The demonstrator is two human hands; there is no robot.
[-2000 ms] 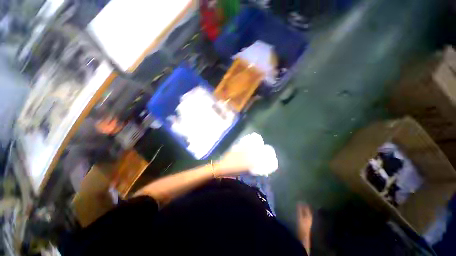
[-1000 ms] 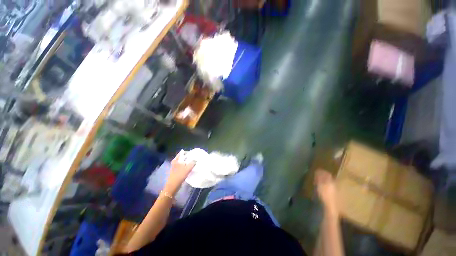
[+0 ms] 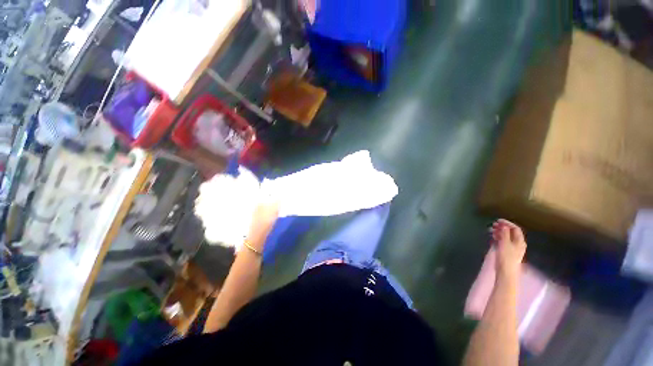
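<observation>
My left hand [image 3: 263, 218] is shut on a bright white garment piece [image 3: 333, 187] in front of my body. The cloth is overexposed and reaches to the right of the hand. A white ruffled heap [image 3: 228, 206] shows to the left of the hand; I cannot tell if it is part of the same piece. Blue plastic shows beneath the cloth. My right hand [image 3: 508, 243] hangs out to the right, empty, with fingers apart.
A large cardboard carton [image 3: 594, 143] stands at the right, a pink package [image 3: 548, 307] below it. A long table edge [image 3: 107, 250] runs along the left. Red bins [image 3: 215, 132], a brown stool-like item [image 3: 296, 96] and a blue crate [image 3: 351, 32] stand ahead. Green floor lies between.
The view has moved along the aisle. The white piece in my left hand now extends further right. The carton and pink package have shifted in view. My right hand has swung slightly right.
</observation>
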